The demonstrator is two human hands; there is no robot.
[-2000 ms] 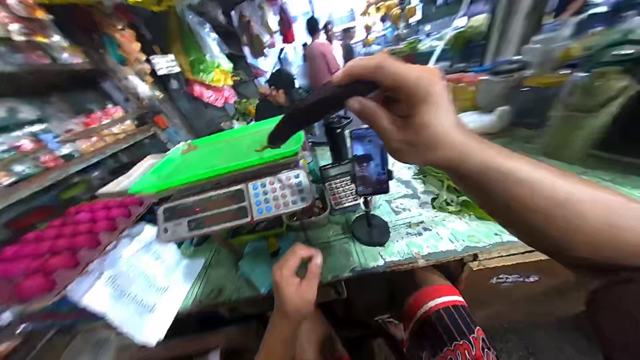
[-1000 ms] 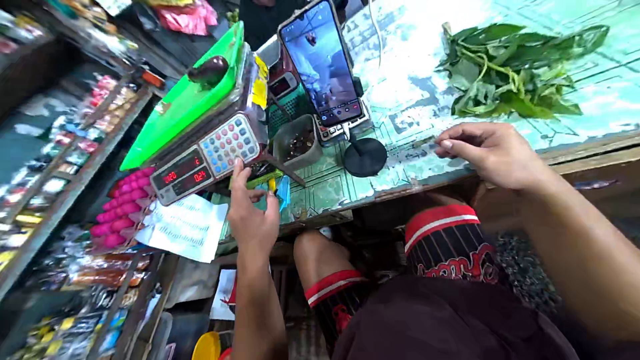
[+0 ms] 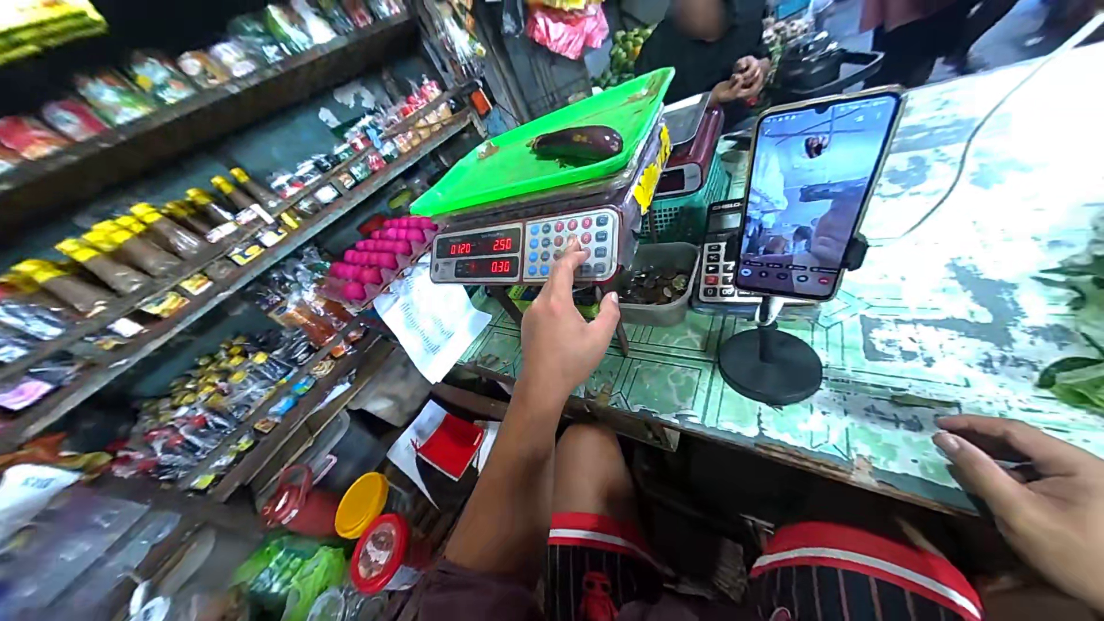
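Note:
My left hand (image 3: 567,332) has a finger on the keypad (image 3: 569,244) of a digital price scale (image 3: 479,254) with lit red digits. A dark purple eggplant (image 3: 576,143) lies on the scale's bright green tray (image 3: 483,183). To the right of the keypad sits a grey container of coins (image 3: 660,285). A smartphone (image 3: 815,194) stands upright on a round black stand (image 3: 770,365), partly in front of a calculator (image 3: 720,259). My right hand (image 3: 1022,487), empty with fingers loosely curled, is at the counter's front edge, lower right.
Green leaves (image 3: 1082,379) lie at the counter's right edge. Pink eggs or trays (image 3: 379,259) and a printed paper (image 3: 431,323) are left of the scale. Shelves (image 3: 259,233) of packets and bottles line the left. A second scale (image 3: 690,151) stands behind; beyond it is a person (image 3: 703,52).
The eggplant, held in my right hand two seconds ago, now lies on the green tray. My left hand has reached up to the scale's keypad. The view has swung left since one second ago.

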